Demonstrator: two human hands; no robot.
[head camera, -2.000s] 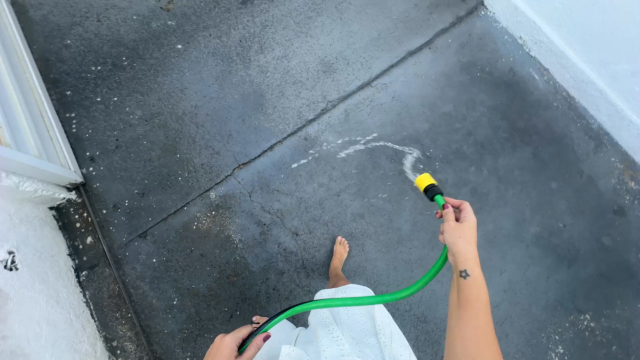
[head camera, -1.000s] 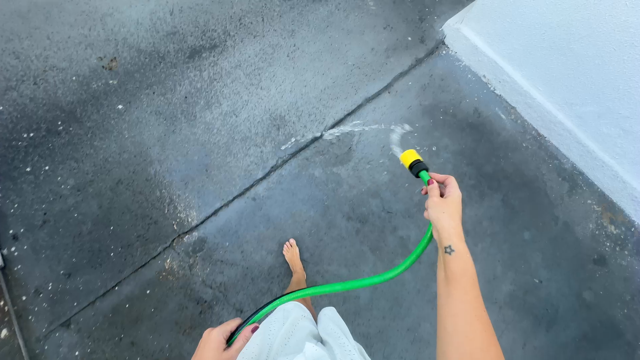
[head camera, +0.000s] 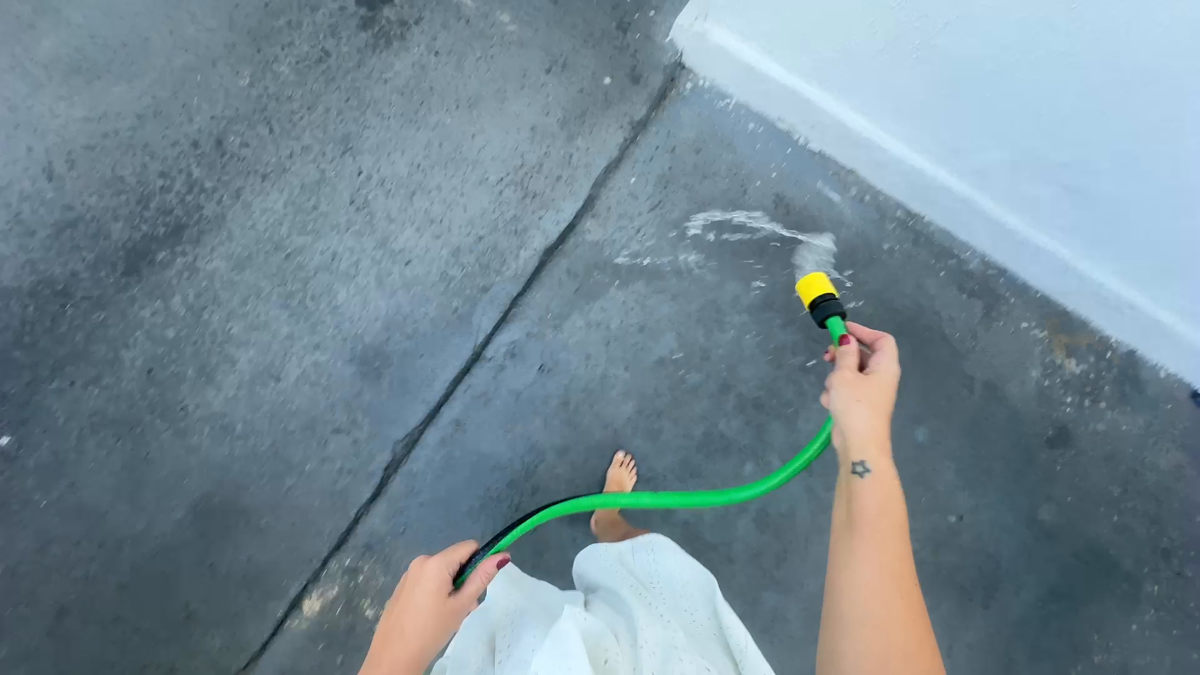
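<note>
A green garden hose (head camera: 694, 499) with a black stripe curves between my two hands in the head view. My right hand (head camera: 862, 380) grips it just behind the yellow and black hose connector (head camera: 819, 298), with the thumb on top. Water (head camera: 814, 251) comes out of the connector's yellow end and arcs toward the upper left. Lower down, my left hand (head camera: 441, 591) is closed around another part of the hose, beside the white garment (head camera: 647, 600). The rest of the hose beyond my left hand is hidden.
Dark, wet-looking concrete floor (head camera: 234, 328) spreads below, crossed diagonally by a long crack or joint (head camera: 487, 339). A white wall (head camera: 984, 103) with a raised base rises at the upper right. One bare foot (head camera: 619, 478) shows on the floor under the hose.
The view has shifted rightward, so the white wall fills more of it and the white structure at the left has left it. Both hands keep their hold on the hose, and water still flows.
</note>
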